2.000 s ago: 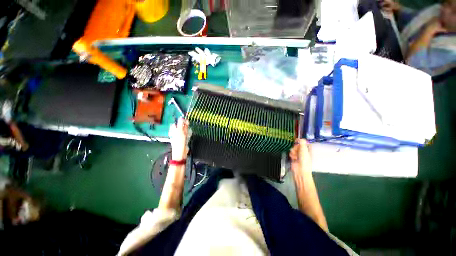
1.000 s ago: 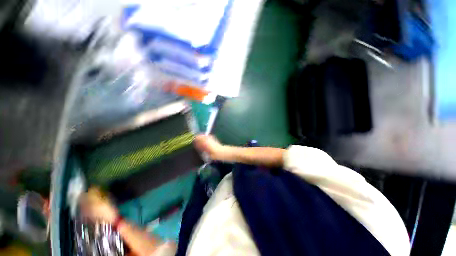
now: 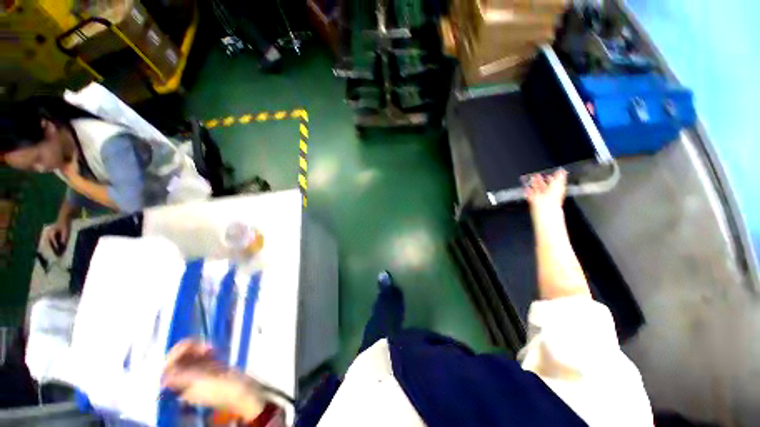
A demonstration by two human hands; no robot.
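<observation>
A black magazine rack with pale metal edges is at the upper right, its dark inside showing no boards. My right hand is at its near metal edge, with the fingers over the rim. My left hand is blurred at the lower left, above blue-edged white folders. Its fingers are not clear, and no held thing shows in it. A red band is on the left wrist.
Black racks or bins lie below the rack. A white table stands at left, with a seated person beyond it. Green floor lies between. Cardboard boxes, a blue case and a dark cart are farther off.
The view has swung right, away from the bench. The filled rack that both hands held is out of view. My right hand has moved to another rack; my left is over the folders.
</observation>
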